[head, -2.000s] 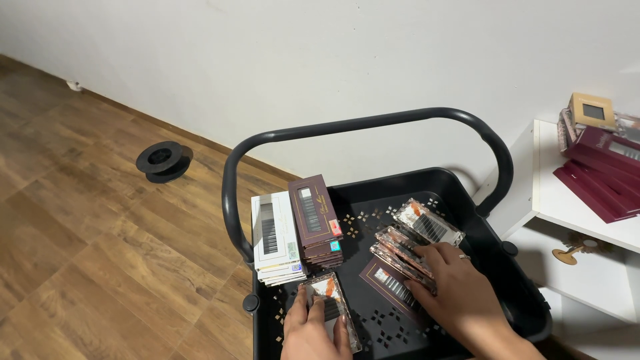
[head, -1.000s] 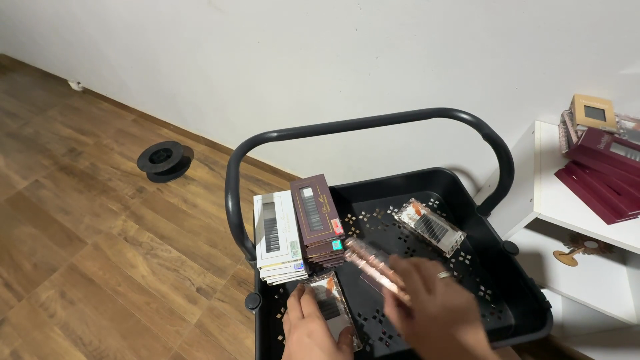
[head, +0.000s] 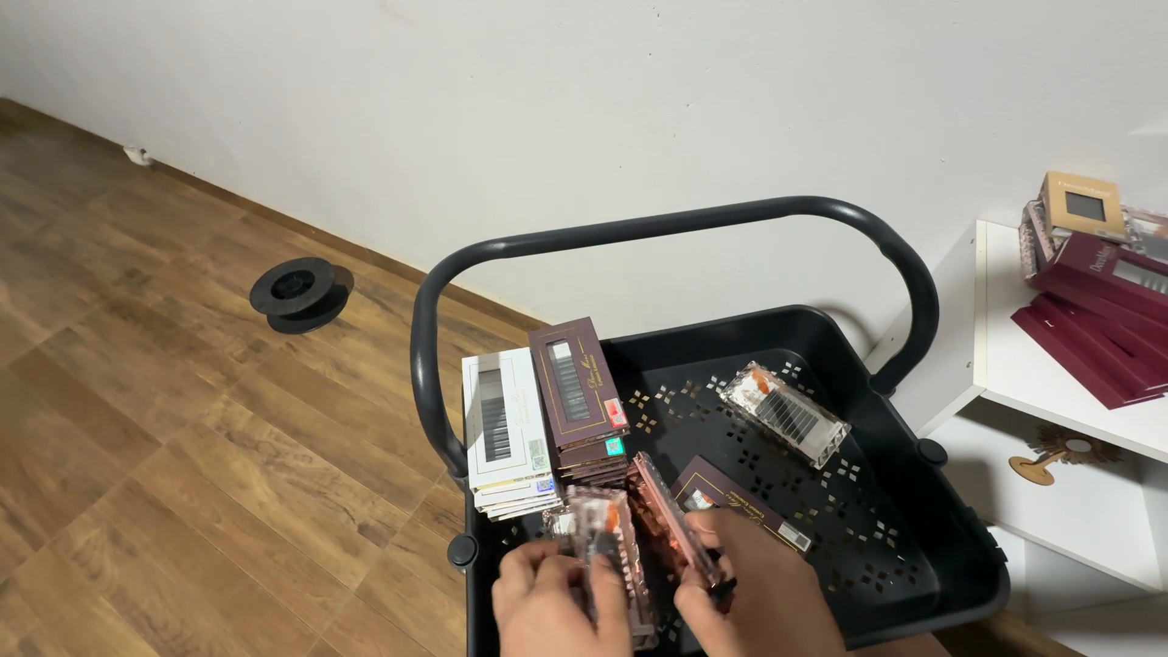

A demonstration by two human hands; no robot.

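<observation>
My left hand (head: 561, 607) has its fingers on a clear-lidded lash case (head: 610, 529) at the near left of the black plastic basket (head: 785, 321). Just to its right, my right hand (head: 762, 579) grips several similar cases (head: 671, 520), tilted on edge. Behind my hands stand a stack of white lash boxes (head: 506, 411) and a stack of dark maroon boxes (head: 575, 383), side by side. One dark box (head: 730, 502) lies on the basket floor, partly behind my right hand. Another clear case (head: 785, 415) lies farther back on the right.
The basket's handle (head: 657, 226) stands upright. A white shelf unit (head: 999, 319) at the right holds burgundy boxes (head: 1095, 338), a tan box (head: 1084, 205) and, lower, a gold-coloured ornament (head: 1036, 468). A black spool (head: 294, 287) rests on the wood-look floor at the left, near the white wall.
My right hand has lifted several clear cases from the middle of the basket and brought them left, beside my left hand. One clear case stays behind on the right.
</observation>
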